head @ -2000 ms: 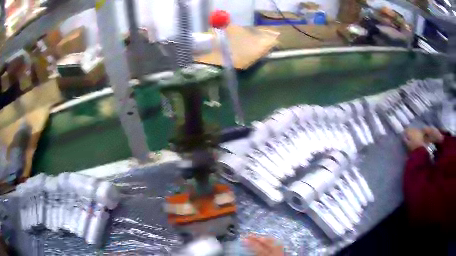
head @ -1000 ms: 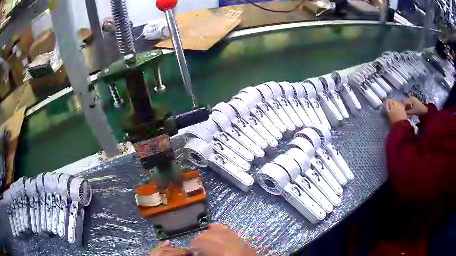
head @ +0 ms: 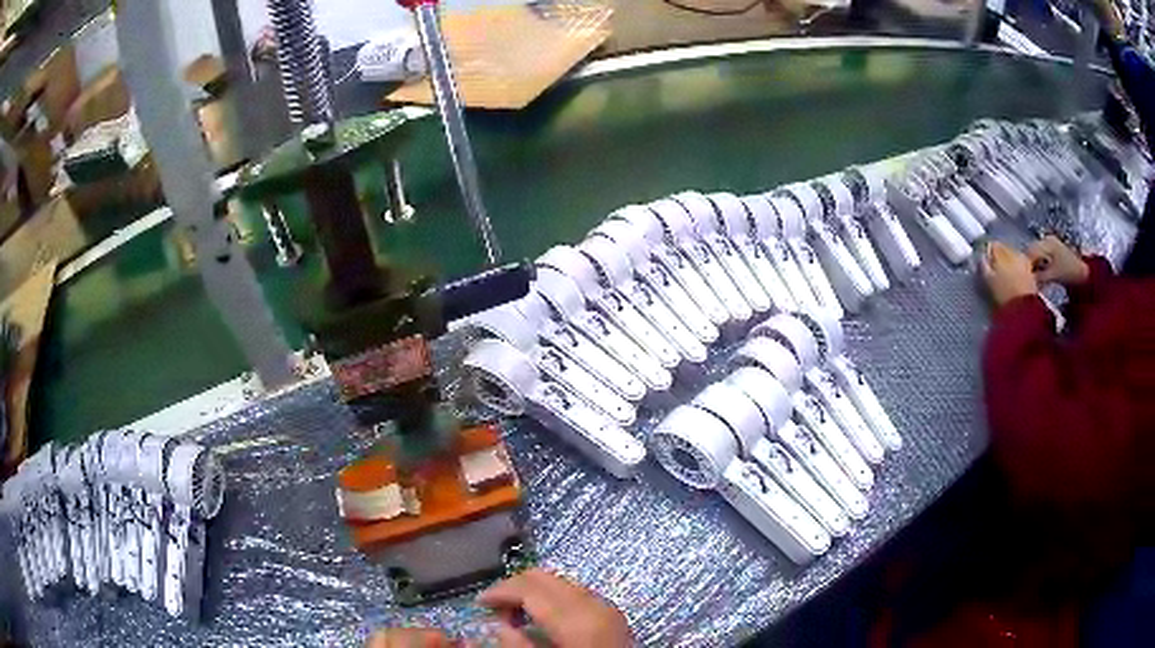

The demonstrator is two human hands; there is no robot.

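My right hand (head: 557,610) is at the bottom edge, just in front of the press base, fingers bent and partly cut off. My left hand (head: 416,637) shows only as a small strip at the bottom edge, left of it. What either hand holds cannot be made out. The hand press (head: 380,298) stands left of centre. Its orange fixture (head: 431,491) with two pale pads sits on a grey metal base (head: 450,557), below the dark ram. No fan shows on the fixture.
White handheld fans (head: 760,475) lie in overlapping rows right of the press, with another group (head: 108,519) at far left. A green conveyor (head: 633,165) runs behind the bench. A coworker's dark red sleeve (head: 1058,367) is at right. The press lever (head: 456,139) rises behind the press.
The view has shifted from two seconds ago, then steadied. Against one second ago, my right hand's fingers look more bent and my left hand sits slightly lower. The fan rows look unchanged.
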